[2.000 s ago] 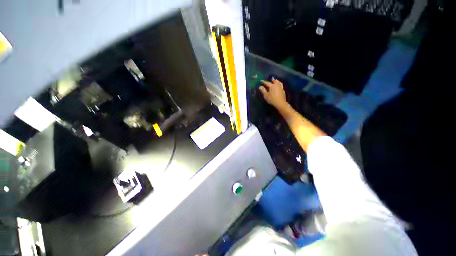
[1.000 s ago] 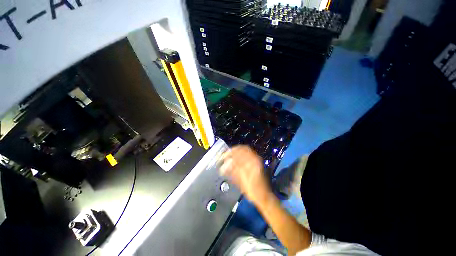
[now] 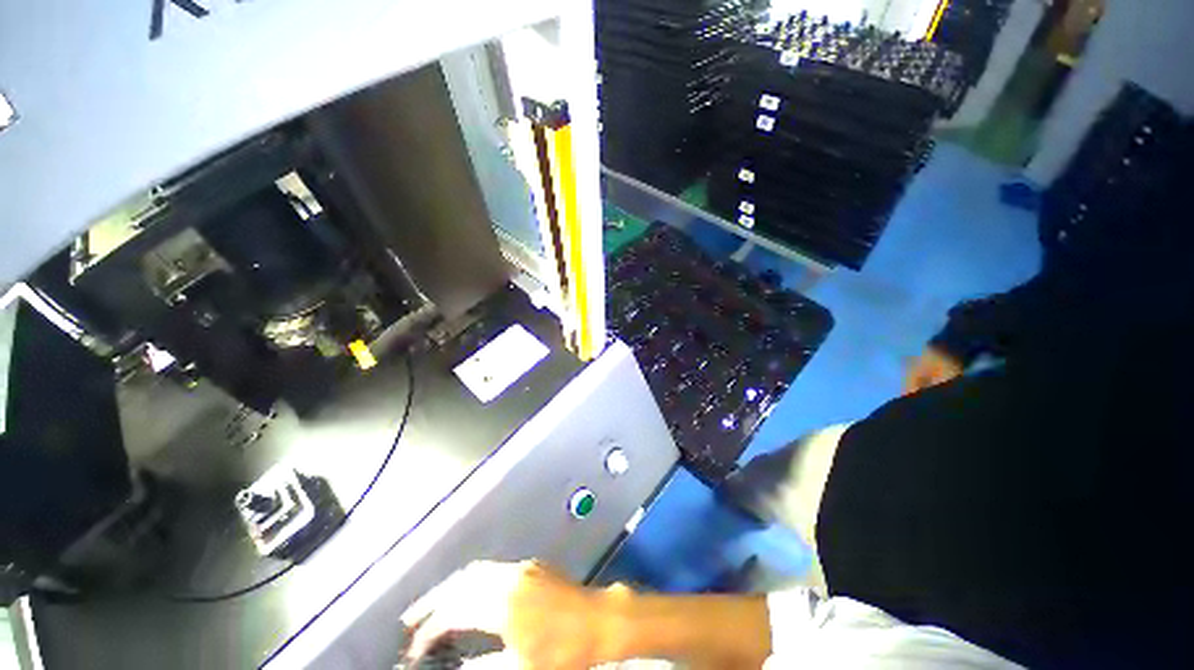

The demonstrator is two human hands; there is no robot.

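My right hand (image 3: 517, 613) reaches in from the right at the bottom edge, in front of the grey front panel, bright and blurred. A dark patch shows under its fingers, but I cannot tell whether it is a held part. My left hand cannot be made out. A silver-white fixture (image 3: 278, 513) with a dark piece on top sits on the machine's dark table, left of and above my hand, not touched. A green button (image 3: 581, 503) and a white button (image 3: 617, 461) are on the panel.
A yellow-black light curtain (image 3: 563, 236) stands at the opening's right. A gridded black tray (image 3: 714, 340) lies beside the machine, with tray stacks (image 3: 818, 170) behind. A person in black (image 3: 969, 497) is close at right. A thin cable (image 3: 405, 439) curves around the fixture.
My right hand has moved from the tray at right, past the panel's right end, to the panel's lower front. The view has shifted.
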